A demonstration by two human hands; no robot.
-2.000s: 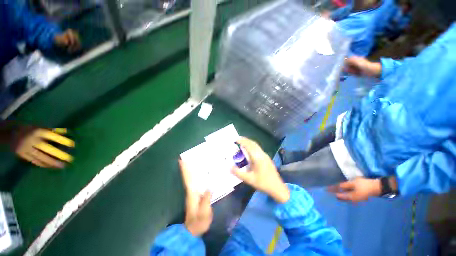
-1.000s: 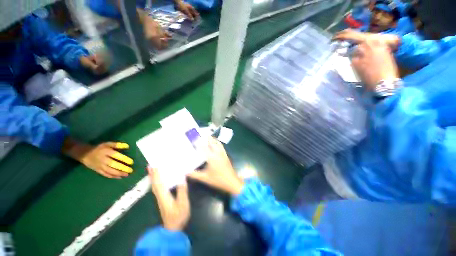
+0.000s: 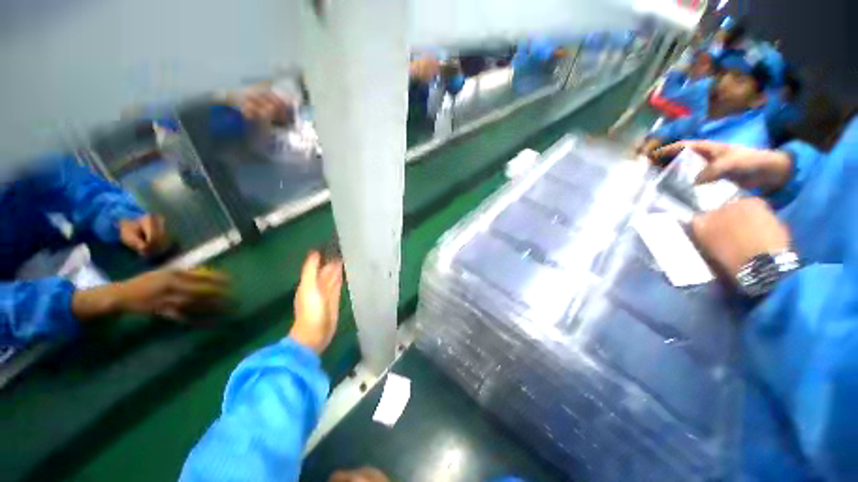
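Note:
My left hand [image 3: 318,299] reaches over the green conveyor belt, just left of the grey-white post. Its fingers are extended and I see nothing in it; the post's edge may hide part of it. Only a blurred sliver of my right hand [image 3: 357,474] shows at the bottom edge. A small white slip [image 3: 392,399] lies on the dark green bench beside the post's foot. A small white item [image 3: 522,163] is on the belt beyond the post, too blurred to name.
The upright post [image 3: 367,188] stands on the belt's side rail. A tall stack of clear trays [image 3: 564,282] fills the right. Another person's hands [image 3: 748,169] hold clear and white pieces over it. A blurred hand [image 3: 169,294] with yellow fingertips reaches over the belt from the left.
The white boxes have left my hands. My left hand has moved forward over the belt; my right hand has dropped to the bottom edge. The view has shifted, bringing the post and tray stack closer.

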